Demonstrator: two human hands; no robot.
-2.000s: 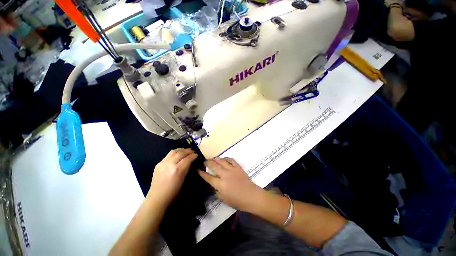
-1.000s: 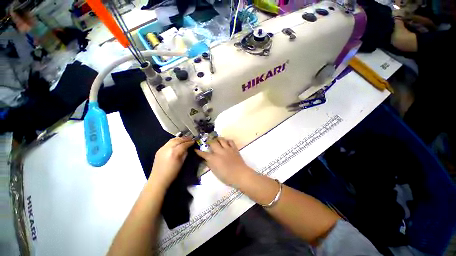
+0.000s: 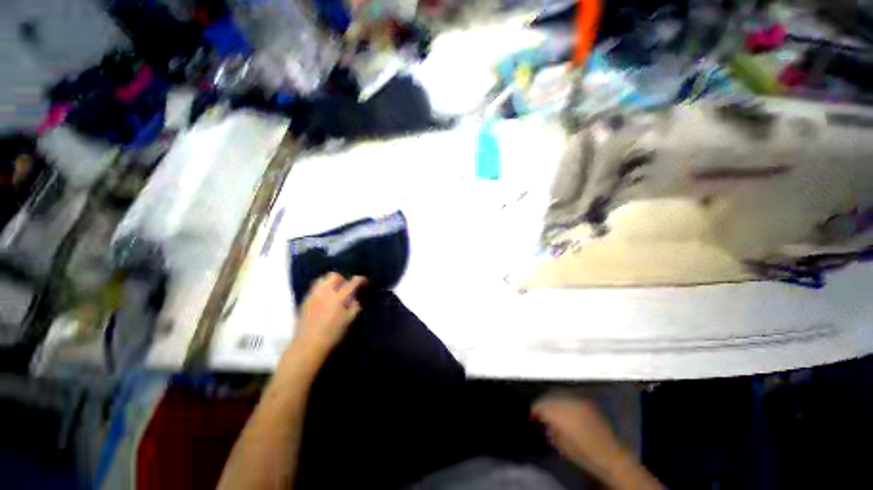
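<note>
A black cloth piece with a pale grey band along its far end [image 3: 369,258] lies on the white machine table, left of the sewing machine. My left hand [image 3: 330,304] grips its near side, fingers bent on the cloth. The black cloth runs down over the table's front edge toward my lap. My right hand [image 3: 570,426] is blurred, below the table edge at the lower right; whether it holds the cloth is unclear. The white sewing machine [image 3: 708,182] stands at the right, blurred, with no cloth seen under its needle area.
The light-blue lamp head [image 3: 488,150] hangs left of the machine. An orange stick [image 3: 586,31] stands above it. Black cloth [image 3: 369,107] is heaped behind the table. A red crate or stool [image 3: 191,435] is below the table at the left. Another white surface [image 3: 201,182] lies farther left.
The view has swung left. The black cloth has left the needle area and now lies left of the machine, its grey band showing. My right hand has dropped below the table edge.
</note>
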